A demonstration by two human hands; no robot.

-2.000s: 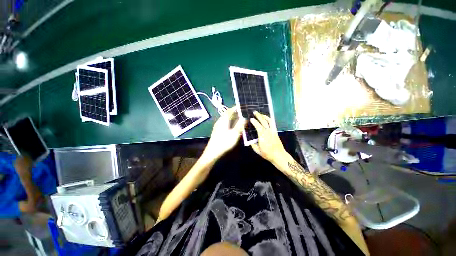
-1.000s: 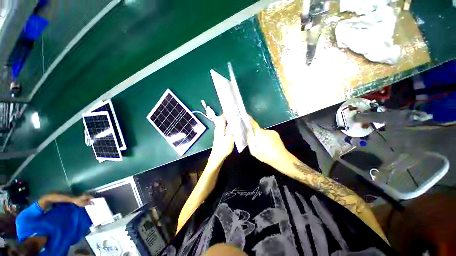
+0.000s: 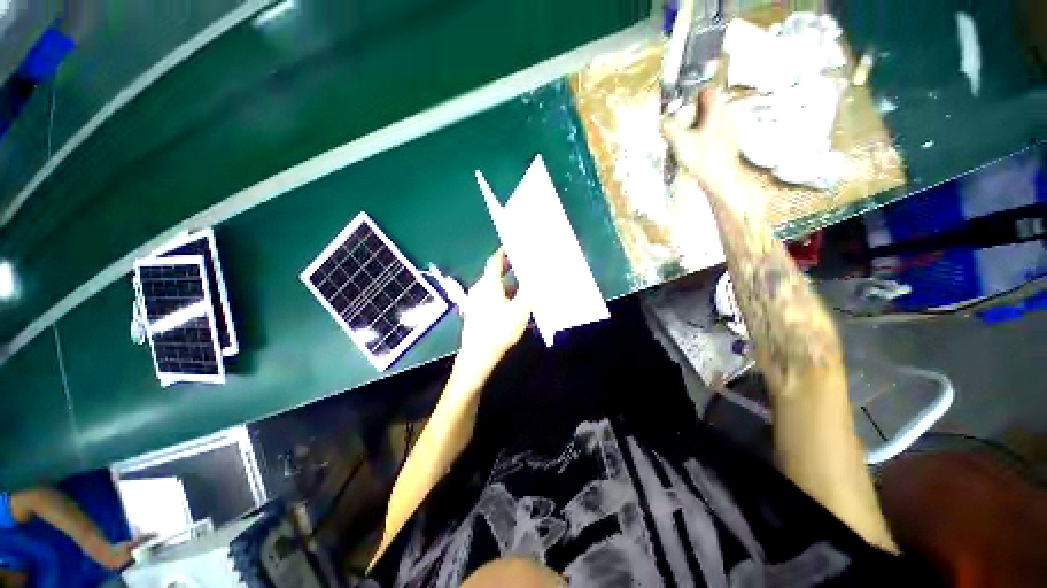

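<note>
My left hand (image 3: pixel 494 312) holds a solar panel by its lower left part at the bench's near edge. A plain white panel back (image 3: pixel 557 253) faces up, with a thin white edge beside it on the left; the two make a V, open at the far end. My right hand (image 3: pixel 703 140) is on the grey glue gun (image 3: pixel 695 57) over the tan glue board (image 3: pixel 631 138). The fingers overlap the gun's body; whether they have closed on it is unclear.
One gridded solar panel (image 3: pixel 373 289) lies left of my left hand, its white cable (image 3: pixel 446 285) beside it. Overlapping panels (image 3: pixel 181 322) lie farther left. A crumpled white wad (image 3: pixel 786 103) is on the board. A co-worker's arm (image 3: pixel 75 523) shows at lower left.
My right hand has left the panel and moved up and right to the glue gun. The white back has turned to face up. My left hand still holds the panel. The view has shifted.
</note>
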